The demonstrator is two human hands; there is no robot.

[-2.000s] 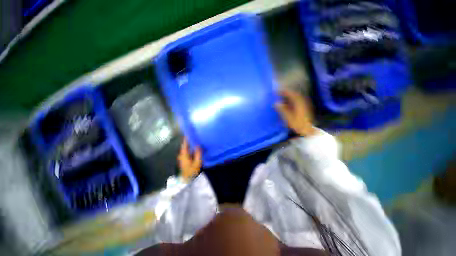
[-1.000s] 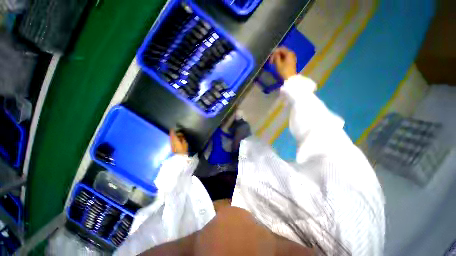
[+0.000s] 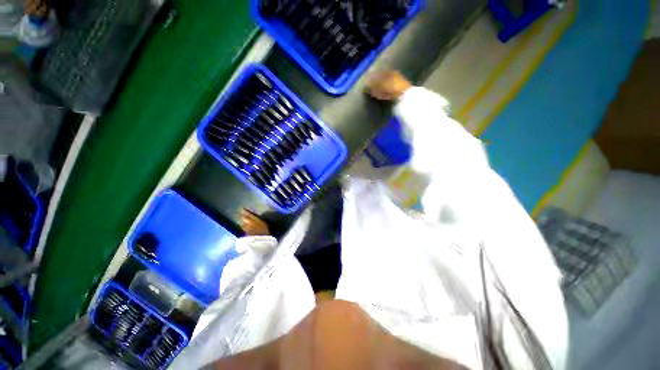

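Observation:
My left hand (image 3: 253, 222) is small and partly hidden by its sleeve. It is on the dark bench, between the blue work tray (image 3: 189, 242) and a stocked blue tray (image 3: 329, 165) with rows of black units (image 3: 264, 134). The work tray holds a small dark piece (image 3: 147, 246) at its left end. My right hand (image 3: 387, 84) is blurred, at the bench edge just beside the lower corner of another blue tray (image 3: 334, 85) filled with black units. I see nothing clear in either hand, and the finger positions are unclear.
A clear box (image 3: 153, 290) and another stocked blue tray (image 3: 103, 340) are at lower left. The green conveyor (image 3: 137, 144) runs along the bench. A blue container (image 3: 392, 143) is below the bench edge by my right arm. Another person's hand (image 3: 35, 7) shows at top left.
The view has shifted, and the filled tray at the top now shows more. My right hand has moved from over the blue container to beside that tray. My left hand stays beside the work tray.

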